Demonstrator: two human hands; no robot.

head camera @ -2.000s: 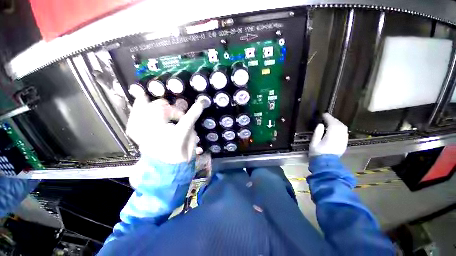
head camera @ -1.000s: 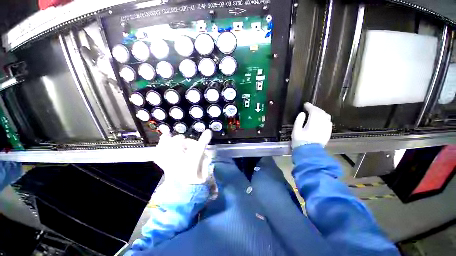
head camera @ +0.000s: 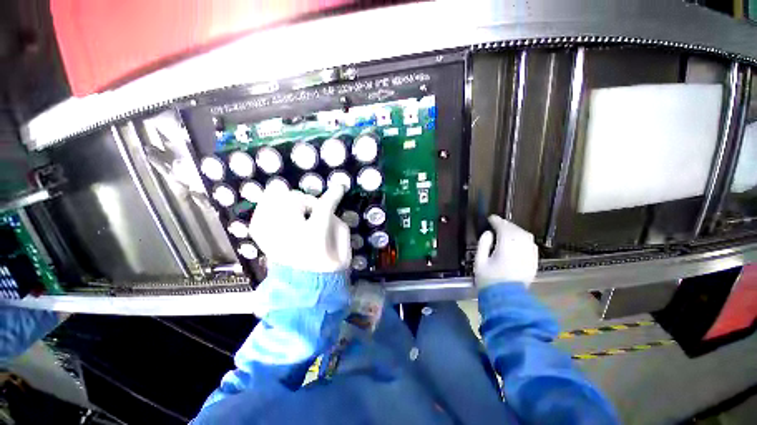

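A green circuit board [head camera: 412, 166] lies in a flat black carrier [head camera: 452, 166] with white lettering along its far edge. Rows of upright black electrolytic capacitors with pale round tops [head camera: 333, 153] cover its left and middle. My left hand [head camera: 300, 226], in a white glove, is over the near rows; its index fingertip is at a capacitor top, and it hides several others. My right hand [head camera: 506, 251], in a white glove, rests at the near conveyor rail [head camera: 573, 274], right of the carrier. It holds nothing that I can see.
A white foam block [head camera: 651, 148] lies between the rails on the right. Another board [head camera: 31, 249] shows at the left edge, with a blue sleeve [head camera: 25, 325] below it. A red mat [head camera: 166, 37] lies beyond the far rail. A black box with red inside [head camera: 735, 307] stands lower right.
My left hand has moved from the board's near edge up over the capacitors. My right hand stays by the near rail. The view has shifted, so the board appears lower.
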